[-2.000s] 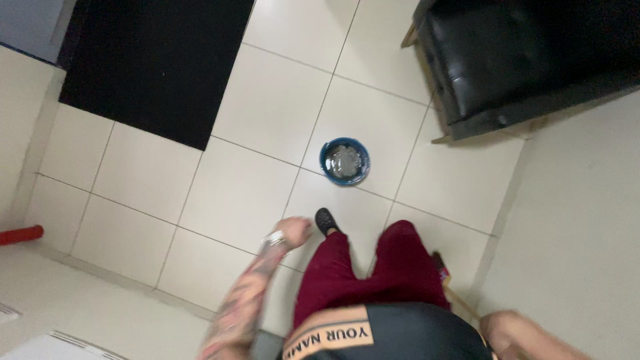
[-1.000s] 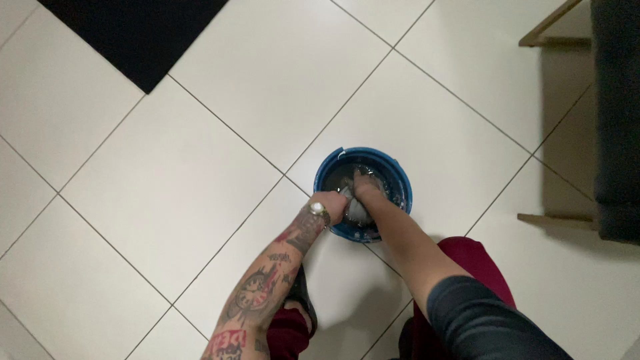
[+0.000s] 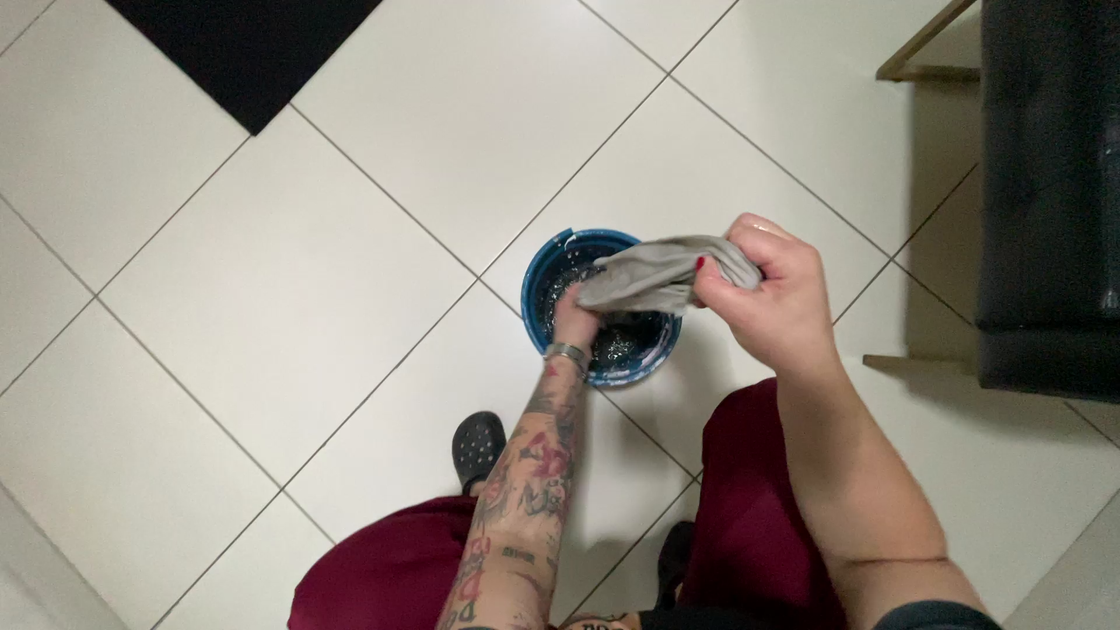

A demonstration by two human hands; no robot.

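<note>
A round blue bucket (image 3: 634, 376) with dark, bubbly water stands on the tiled floor at the centre of the head view. My right hand (image 3: 774, 284) is closed around one end of a wet grey cloth (image 3: 665, 267), held up over the bucket's right rim. The cloth stretches left and down toward my left hand (image 3: 576, 319), which is inside the bucket's mouth at the cloth's lower end. The left fingers are partly hidden by the cloth and blurred, so their grip is unclear. A metal-banded watch or bracelet (image 3: 569, 353) circles my left wrist.
At the right edge stands a black padded seat (image 3: 1041, 219) with wooden legs (image 3: 927, 39). A black mat (image 3: 249, 52) lies at the top left. My black clogs (image 3: 479, 446) are on the pale floor tiles (image 3: 350, 350), either side of my forearm.
Two seconds ago both hands were away from the bucket; one second ago both were down in it. My right hand has since risen to the right with the grey cloth.
</note>
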